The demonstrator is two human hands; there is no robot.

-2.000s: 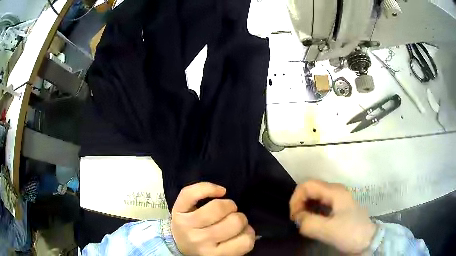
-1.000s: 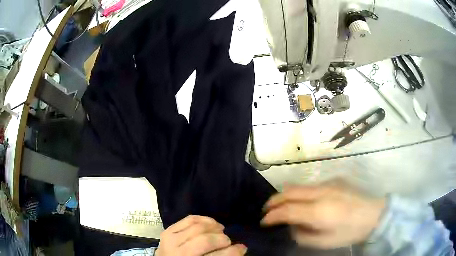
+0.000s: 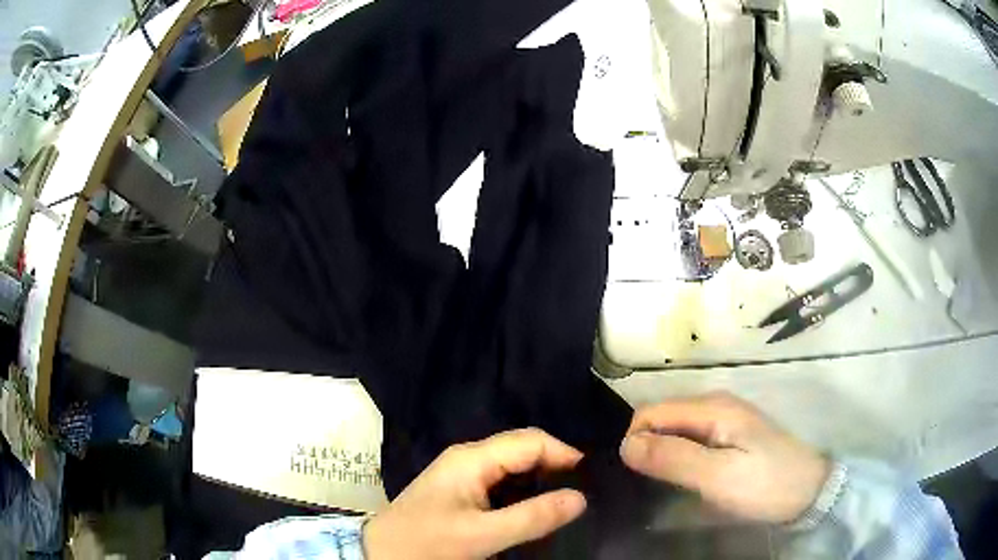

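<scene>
A large dark cloth (image 3: pixel 525 295) lies in folds left of the sewing machine and hangs toward me over the table's front edge. My left hand (image 3: pixel 476 498) lies on its near part, thumb and fingers apart, with dark cloth showing between them. My right hand (image 3: pixel 733 454) has thumb and index finger together at the cloth's right edge, pinching it. The white machine head (image 3: pixel 755 88) stands at the upper right. Its needle area (image 3: pixel 695 224) has no cloth under it.
On the machine bed (image 3: pixel 657 328) lie dark thread snips (image 3: pixel 819 301), a small tan block (image 3: pixel 714 241), round metal parts (image 3: pixel 753 249), a thin light tool (image 3: pixel 889 254) and black-handled scissors (image 3: pixel 925 197). A printed ruler (image 3: pixel 334 465) runs along the table front. Another table edge (image 3: pixel 82 219) curves at left.
My left hand has opened from a closed grip. My right hand moved in over the cloth, then back to its right edge. The view has shifted; the cloth's folds look much the same.
</scene>
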